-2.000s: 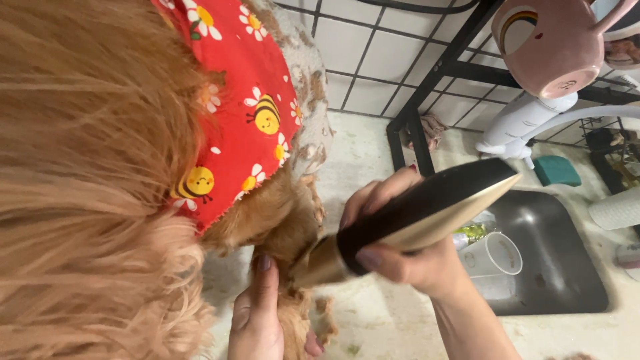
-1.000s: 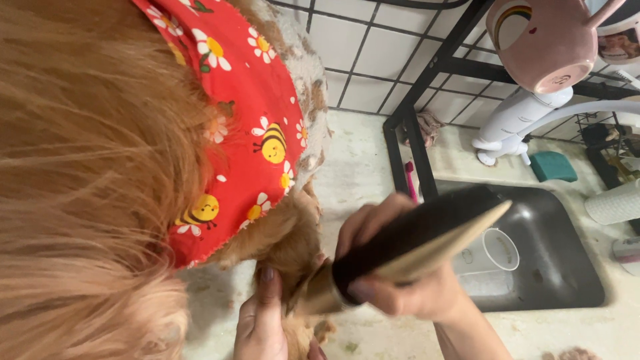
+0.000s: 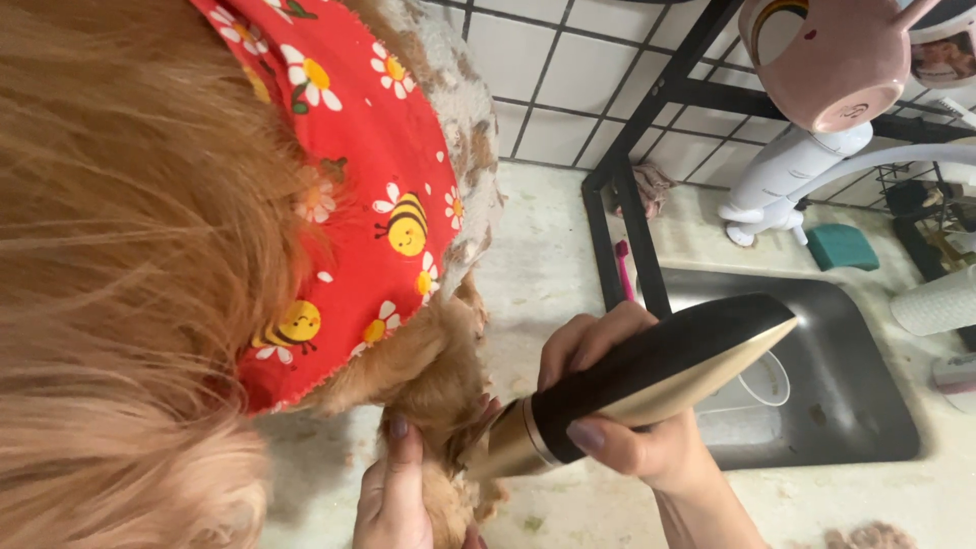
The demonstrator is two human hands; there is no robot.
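Observation:
A long-haired, reddish-tan dog (image 3: pixel 152 229) fills the left side, wearing a red bandana (image 3: pixel 366 198) printed with bees and daisies. My right hand (image 3: pixel 633 412) grips a black and gold cordless hair clipper (image 3: pixel 656 366), its head against the fur of the dog's leg (image 3: pixel 442 396). From below, my left hand (image 3: pixel 396 488) holds the same leg, thumb on top and fingertips showing at the far side. The clipper's blade is partly hidden in the fur. Behind the bandana shows a grey-white, brown-patched surface (image 3: pixel 465 137), close to the dog's body.
A pale stone counter (image 3: pixel 534 229) bears loose fur tufts (image 3: pixel 869 536). Right of it are a dark sink (image 3: pixel 862 381) with a clear plastic cup (image 3: pixel 762 379), a black rack (image 3: pixel 640 229), a white faucet (image 3: pixel 793 168), a teal sponge (image 3: pixel 842 246) and a hanging pink mug (image 3: pixel 831 61).
The clipper stays against the leg, and my right hand has shifted slightly with it. My left hand keeps its hold. A pink-handled brush by the rack, hidden two seconds ago, now shows.

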